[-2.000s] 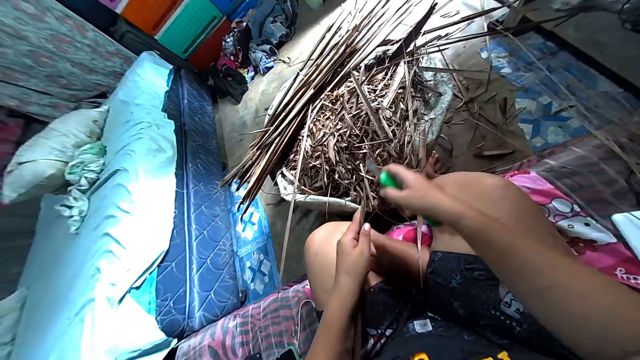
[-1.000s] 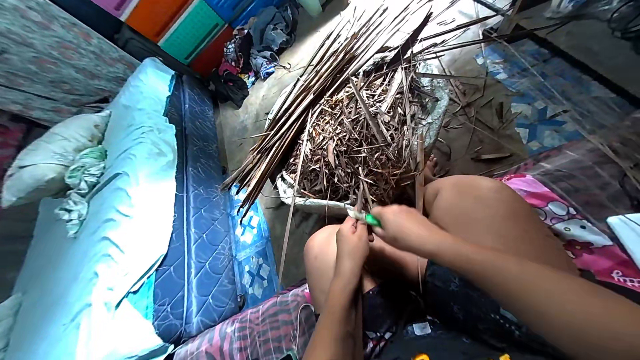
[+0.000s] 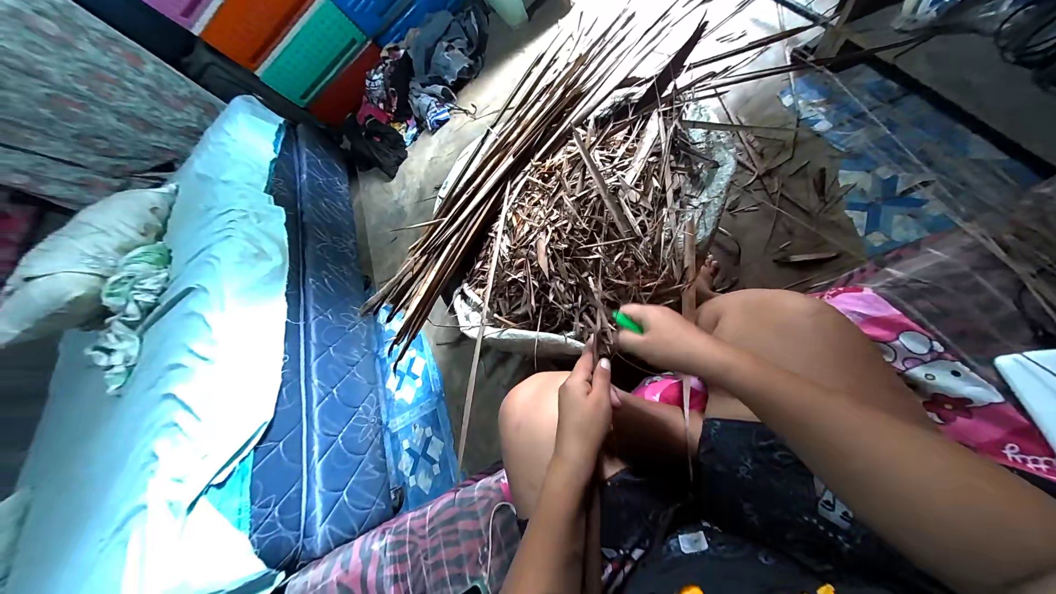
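Observation:
My left hand (image 3: 585, 404) is closed around a dry brown leaf strip (image 3: 593, 511), whose upper end points at the pile and whose lower part runs down along my forearm. Just right of its tip, my right hand (image 3: 667, 337) grips a green handle (image 3: 628, 322), probably a knife's; its blade cannot be made out against the scraps. Beyond both hands lies a heap of dry leaf scraps (image 3: 569, 231) on a whitish sack (image 3: 528, 340). A bundle of long dry stalks (image 3: 495, 177) lies across the heap's left side.
To the left stands a blue mattress (image 3: 326, 371) with a light sheet (image 3: 198, 330) and a pillow (image 3: 91, 247). Clothes (image 3: 421, 74) are piled near coloured drawers (image 3: 313, 58). Loose scraps (image 3: 804, 257) lie on the floor at right. A pink cloth (image 3: 932, 363) is beside my leg.
The green handle in my right hand moved from above my left hand down to it, then slightly right. My left hand keeps hold of the strip.

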